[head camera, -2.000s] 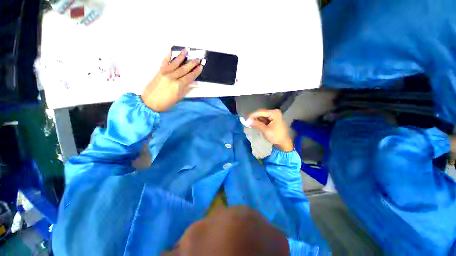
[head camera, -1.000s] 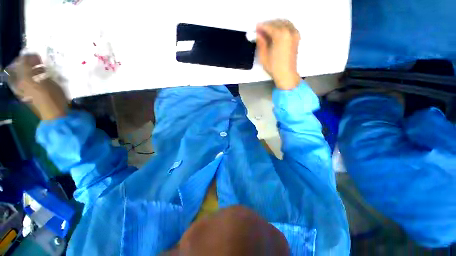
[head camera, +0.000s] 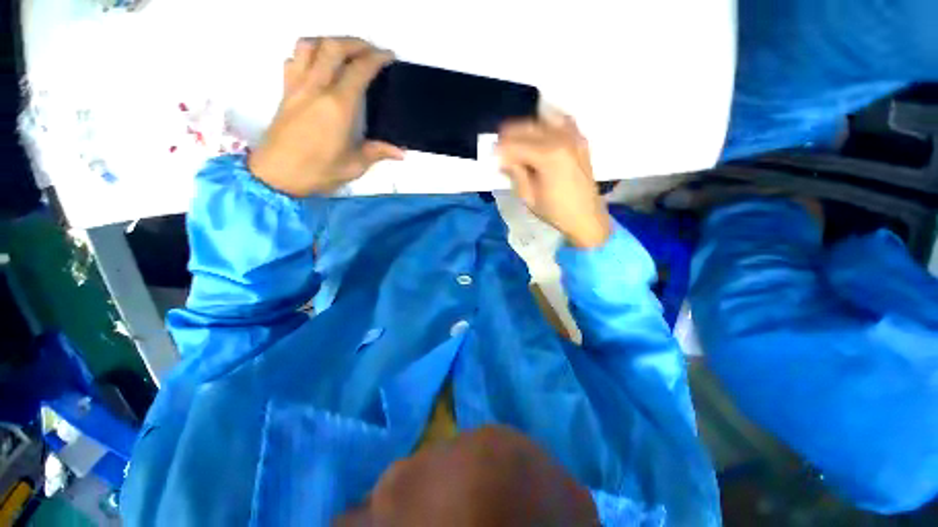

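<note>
A flat, glossy black phone screen [head camera: 442,103] is over the white work surface [head camera: 638,93], near its front edge. My left hand [head camera: 324,113] grips the screen's left end, fingers at the upper corner and thumb at the lower one. My right hand [head camera: 545,165], blurred, is at the screen's lower right corner with its fingers bent together. A small white patch at its fingertips looks like the wiping cloth [head camera: 488,146] against the glass; its outline is hard to tell.
A crinkled clear film [head camera: 221,132] with small red marks lies on the left part of the work surface. People in blue smocks [head camera: 802,340] are close on the right, below and above. A blue stool [head camera: 643,239] is beside my right sleeve. Blue boxes [head camera: 98,437] stand lower left.
My left hand has come back from the surface's left end and taken hold of the screen. My right hand has moved down along its right end. The white patch at the screen's left end is gone.
</note>
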